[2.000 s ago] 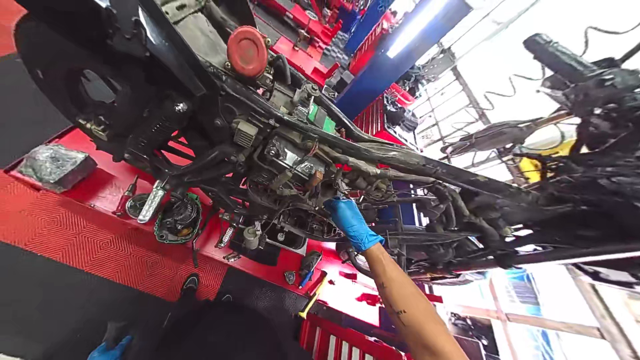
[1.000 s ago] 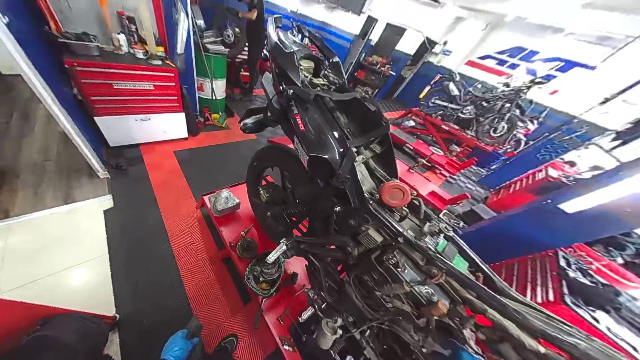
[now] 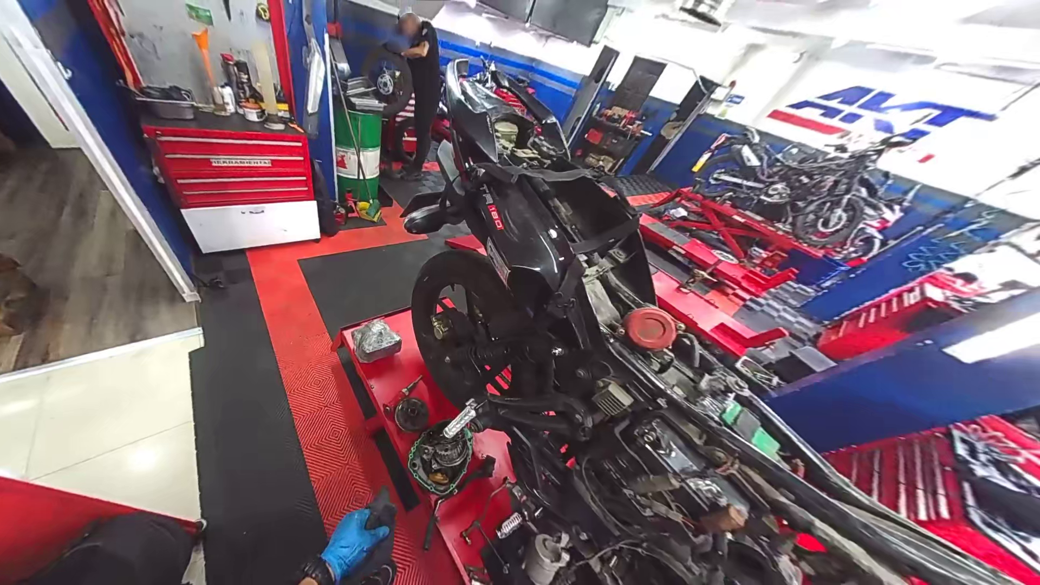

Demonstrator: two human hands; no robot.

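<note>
My left hand [image 3: 352, 543], in a blue glove with a dark watch at the wrist, is at the bottom edge and grips a dark cloth [image 3: 380, 524]. It is left of the red lift platform [image 3: 479, 455]. My right hand is out of view. A partly stripped black motorcycle [image 3: 536, 236] stands on the platform, its engine and frame exposed, with a round red cap [image 3: 650, 327] on top. Beside its front wheel [image 3: 431, 325] lie an open engine cover with gears [image 3: 441, 459], a round gear part [image 3: 411, 414] and a plastic-wrapped package [image 3: 377, 340].
A red tool chest [image 3: 231, 166] stands at the upper left, near a green and white drum [image 3: 357, 154]. A co-worker [image 3: 422, 81] stands behind the drum by a wheel. Red lifts [image 3: 731, 244] and other motorcycles [image 3: 812, 191] are at the right. A blue post [image 3: 910, 382] crosses the right side.
My right hand, on the engine two seconds ago, is now out of view. The view has swung widely toward the front wheel and the shop. My left hand shows more fully, with the dark cloth.
</note>
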